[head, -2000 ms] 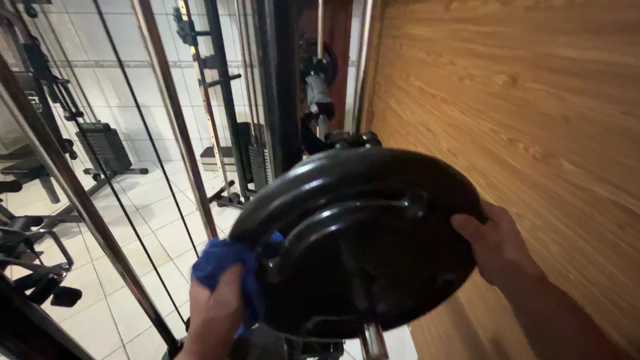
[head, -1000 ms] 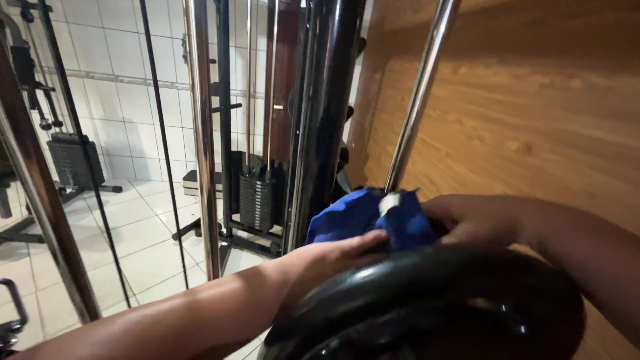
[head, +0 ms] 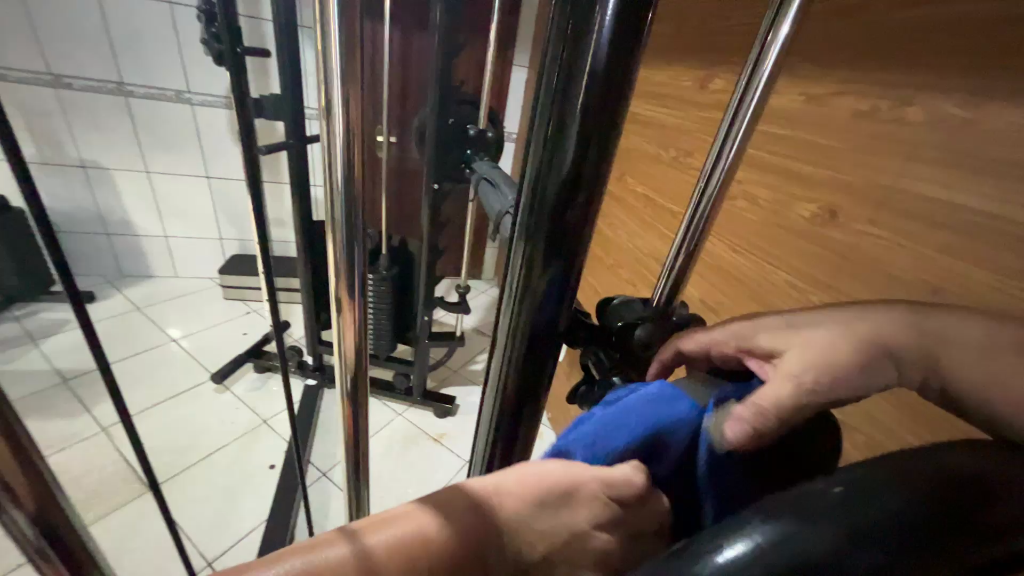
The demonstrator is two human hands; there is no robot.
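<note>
A blue cloth [head: 632, 424] is wrapped partly around a dark bar end or sleeve behind a black weight plate [head: 872, 512]. My left hand [head: 580, 508] grips the cloth's near left side, its fingertips hidden. Above and to the right, my right hand [head: 776, 372] curves over the dark part, with its thumb against the cloth. The plate's rim fills the lower right corner. Just beyond my right hand, black fittings [head: 632, 320] sit on a slanted chrome guide rod [head: 732, 152].
A black upright [head: 568, 200] and a chrome post [head: 344, 240] stand ahead. A weight stack machine [head: 384, 312] and a step box [head: 260, 278] are farther back on white floor tiles. Thin cables run down at left. A wood-patterned wall [head: 880, 160] is close at right.
Both hands have gone from the plate's two sides to the part behind it, the blue cloth moving with the left hand. Since the middle frame, my right hand has lifted into clearer sight.
</note>
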